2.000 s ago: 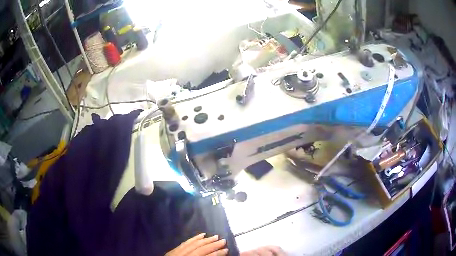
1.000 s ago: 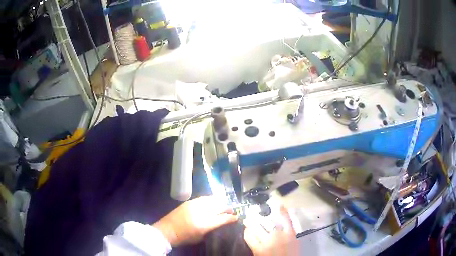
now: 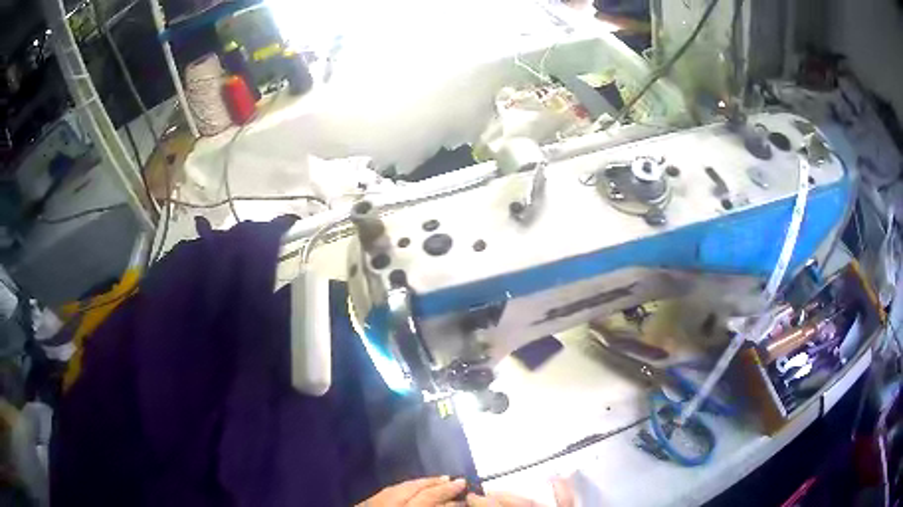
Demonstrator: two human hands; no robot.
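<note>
A dark purple garment piece (image 3: 198,356) spreads left of the white and blue sewing machine (image 3: 594,262). Its right edge runs from under the brightly lit presser foot area (image 3: 443,398) towards the bottom of the picture. My left hand (image 3: 414,492) is cut off by the bottom edge; its fingertips close on the garment's edge below the needle area. My right hand (image 3: 507,499) is mostly out of the picture; its fingertips touch the same edge beside my left fingertips, and its grip is hidden.
Blue-handled scissors (image 3: 683,436) and a small dark pad (image 3: 538,352) lie on the white table (image 3: 554,436). An orange-tan tray (image 3: 775,396) of small tools stands at right. A white tape (image 3: 789,238) hangs over the machine. A white bar (image 3: 310,337) stands left of the needle area.
Both hands have moved down from the presser foot area to the picture's bottom edge. More of the cloth near the needle shows. The camera view has shifted, moving the machine left and up.
</note>
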